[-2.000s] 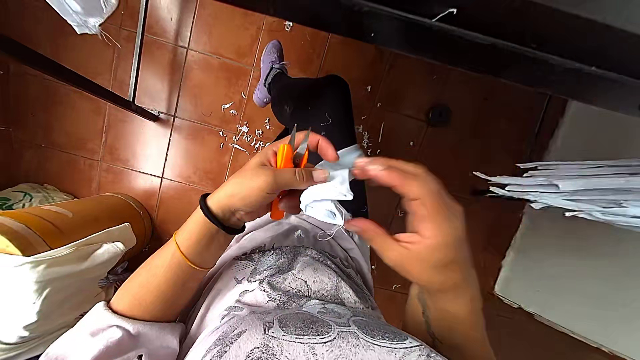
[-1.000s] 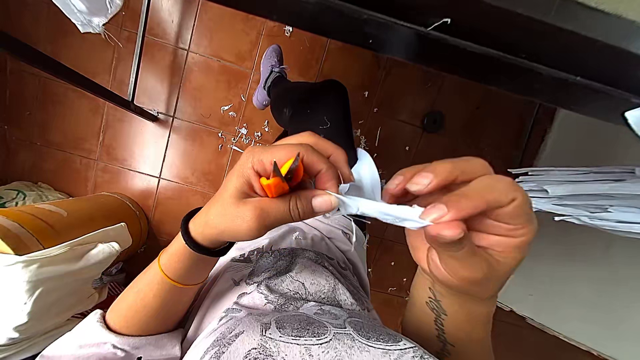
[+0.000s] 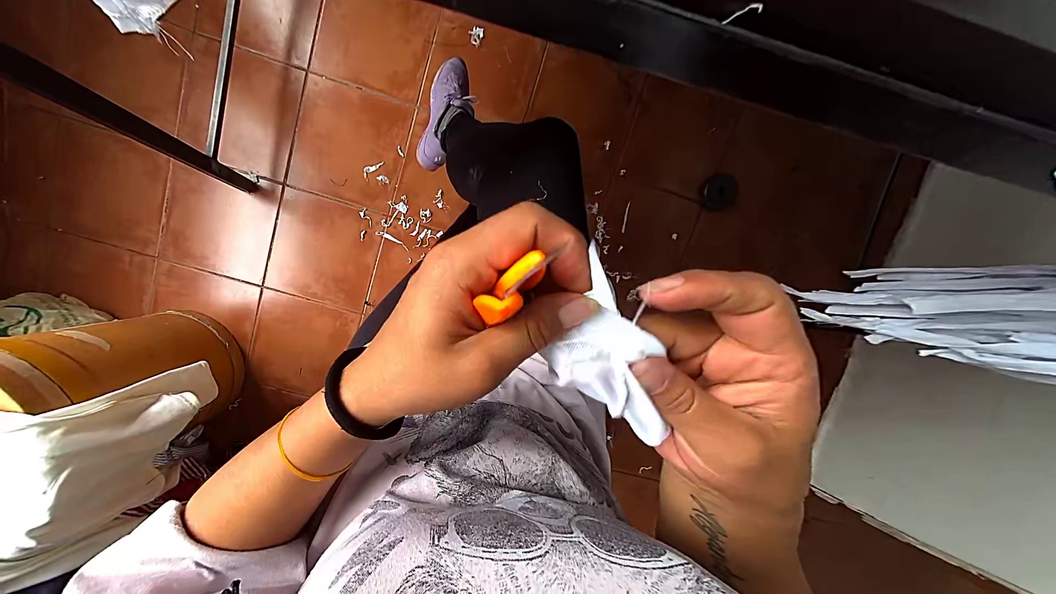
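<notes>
My left hand (image 3: 487, 313) is closed around small orange-handled scissors (image 3: 516, 285), whose metal part shows beside the index finger. Its thumb and index finger also pinch a small piece of white fabric (image 3: 606, 351). My right hand (image 3: 726, 371) has its thumb on the right side of this fabric. A thin white thread (image 3: 641, 307) runs from the fabric's upper edge to the right index fingertip. The fabric is bunched, with one strip pointing up behind the left fingertips. The scissor tips are partly hidden.
White fabric strips (image 3: 965, 318) lie stacked at the right. Scraps and thread ends (image 3: 404, 219) are scattered on the tiled floor. A dark metal frame (image 3: 132, 115) stands upper left, and a dark beam (image 3: 742, 74) crosses the top. White cloth (image 3: 91, 445) lies by a brown cylinder (image 3: 190, 346) at left.
Both hands have turned the white fabric, which was stretched flat between them one second ago and is now bunched. The right index finger has lifted from it, with a thread at its tip.
</notes>
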